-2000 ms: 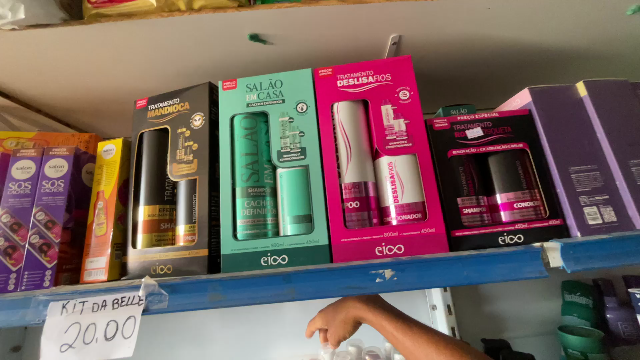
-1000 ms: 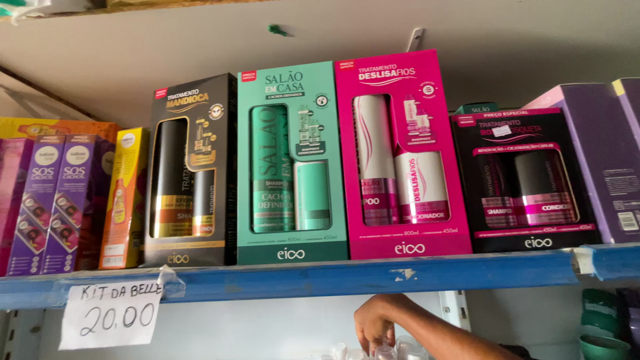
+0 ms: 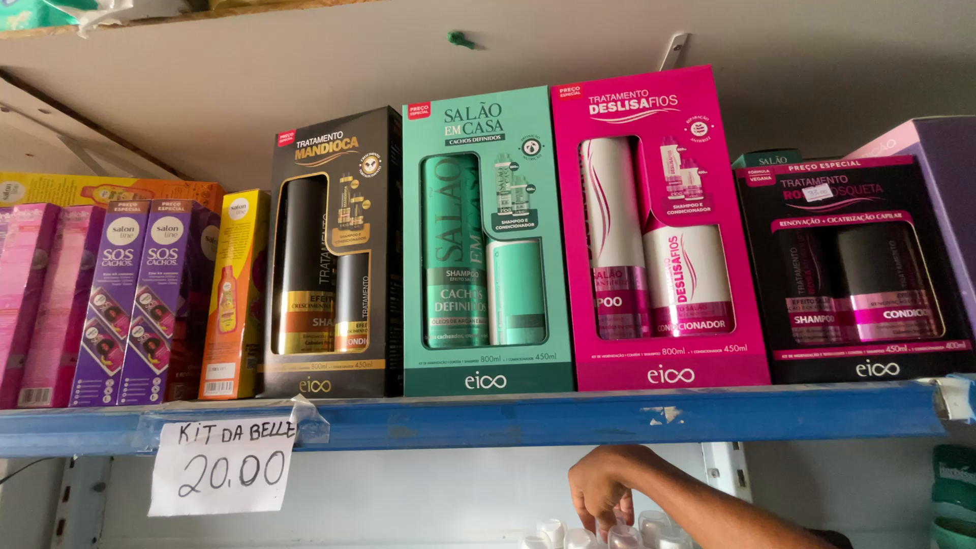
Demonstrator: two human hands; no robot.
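My right hand [image 3: 606, 492] reaches in from the lower right, below the blue shelf edge, its wrist bent and fingers pointing down. The fingertips are at the clear rounded caps [image 3: 625, 536] of several bottles cut off by the bottom of the view; whether they grip one cannot be told. My left hand is out of view. On the shelf above stand a black boxed hair-care kit [image 3: 335, 259], a green shampoo and conditioner box [image 3: 484, 374], a pink one [image 3: 663, 358] and a dark box with pink trim [image 3: 862, 366].
The blue shelf edge [image 3: 488, 427] crosses above my hand, with a handwritten price sign [image 3: 221, 467] taped on it. Slim purple boxes [image 3: 156, 305] and a yellow box [image 3: 235, 297] stand at left. A lilac box [image 3: 945, 198] and green containers [image 3: 955, 488] are at right.
My right hand's fingers pointed left and down two seconds ago; now they bend more steeply down at the clear caps. The shelf's boxes have not been moved.
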